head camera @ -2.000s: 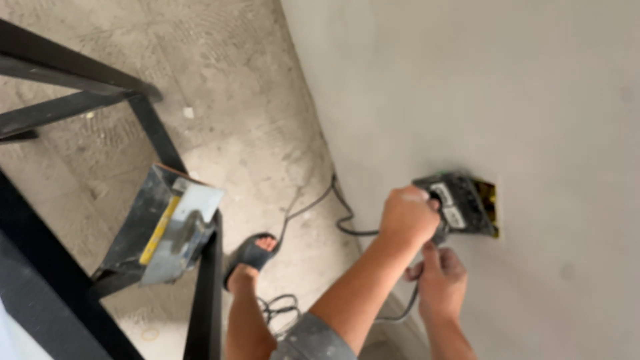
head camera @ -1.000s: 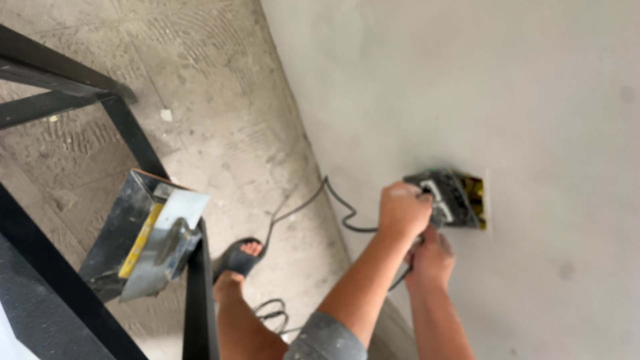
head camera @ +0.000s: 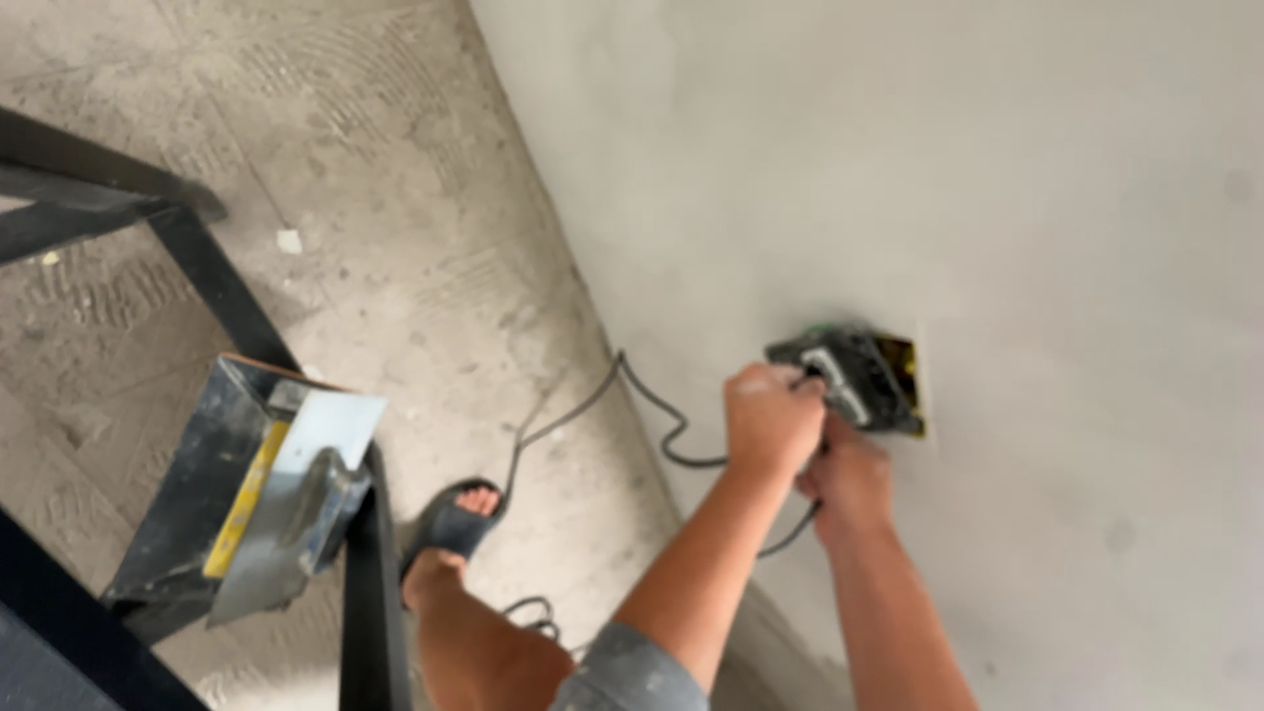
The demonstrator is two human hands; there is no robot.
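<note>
A black electrical outlet unit (head camera: 854,380) hangs tilted out of a square wall box (head camera: 901,370) with yellow inside, in the grey wall. My left hand (head camera: 775,410) is closed at the unit's lower left side, where a black cable (head camera: 676,434) runs up to it. Just below and to the right, my right hand (head camera: 854,474) has its fingers bent under the unit, near a dark cable that comes out below it. What exactly the fingertips pinch is hidden by the hands and by blur.
A black metal frame (head camera: 370,592) stands at the left, holding a dark tray (head camera: 178,494) with a steel trowel (head camera: 296,474) and a yellow-edged tool (head camera: 247,499). The cable trails over the rough concrete floor (head camera: 395,247) past my sandaled foot (head camera: 459,523), with loops beside my leg.
Both hands stay at the outlet unit. My right hand, lower and more apart from the unit two seconds ago, is now closer beneath it.
</note>
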